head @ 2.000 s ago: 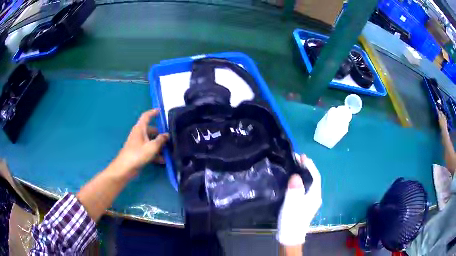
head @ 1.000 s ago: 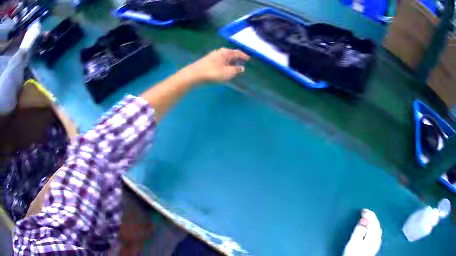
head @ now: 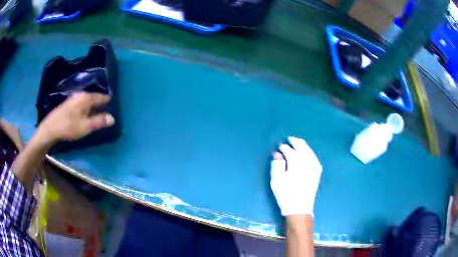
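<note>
A black moulded insert [head: 113,85] stands on the green bench at the left, with a dark shiny thing inside it. My bare left hand [head: 78,116] lies over its near part, thumb and fingers pointing right. The thumb and forefinger are apart; whether they grip the insert is unclear. My right hand [head: 296,175], in a white glove, is over the bench right of centre, fingers loosely bent and nothing seen in it.
A white bottle [head: 371,143] with its round cap open stands right of my right hand. Blue trays [head: 337,60] with black items lie beyond the bench. A green post [head: 402,55] rises at upper right. A dark fan [head: 419,233] is at lower right.
My left hand has come back from reaching towards the conveyor and is now at the insert on the left. The tray and insert handled earlier have left the bench in front of me.
</note>
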